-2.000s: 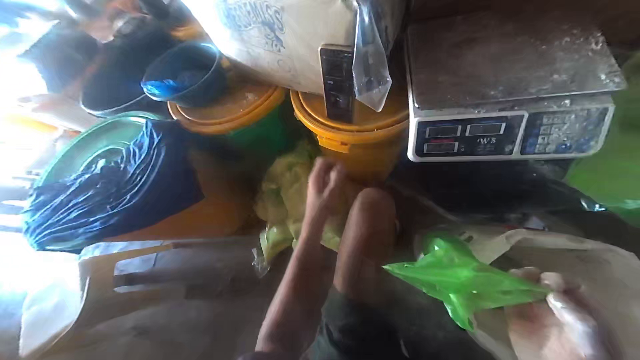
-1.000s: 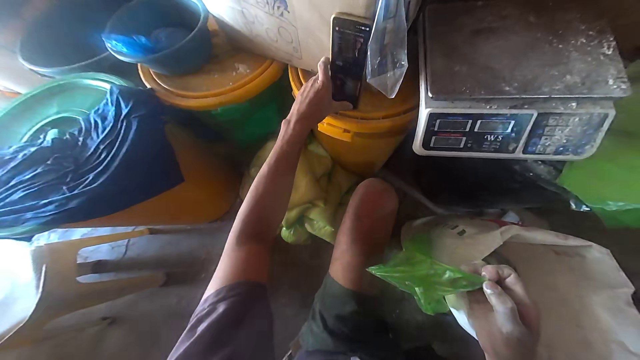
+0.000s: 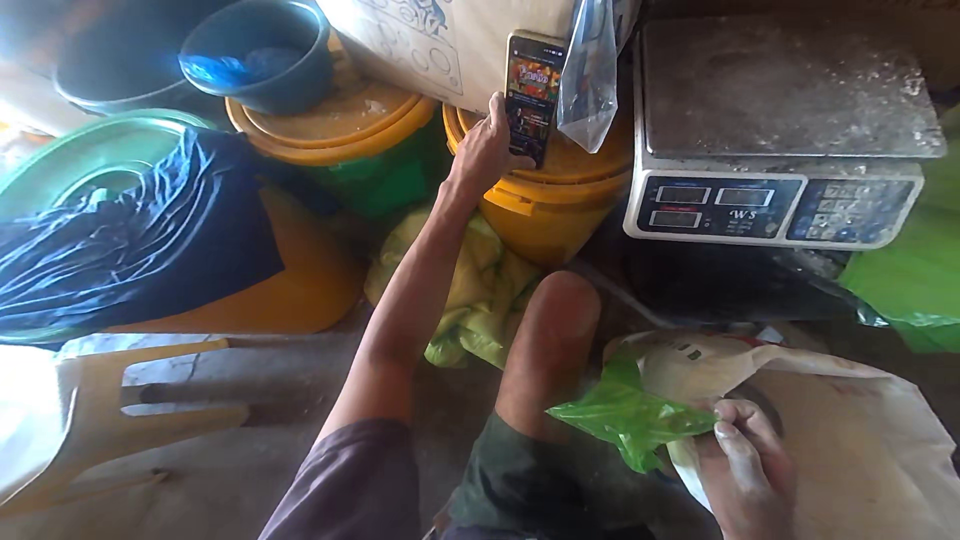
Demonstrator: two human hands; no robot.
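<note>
My left hand is around the lower left edge of a smartphone, which stands tilted against a large printed sack above an orange-lidded bucket. The phone's screen is lit. A clear plastic bag hangs just right of the phone. My right hand, dusted with white powder, pinches the corner of a green plastic bag between thumb and fingers. That bag spreads out to the left, over the edge of an open paper-like sack.
A digital scale with a powdery metal plate stands at the upper right. Left are a bucket with an orange lid, a dark basin and a blue cloth over a green lid. A yellowish bag and a plastic chair are lower.
My left hand has moved up from near the yellowish bag to the phone and taken hold of it. The right hand keeps its pinch on the green bag.
</note>
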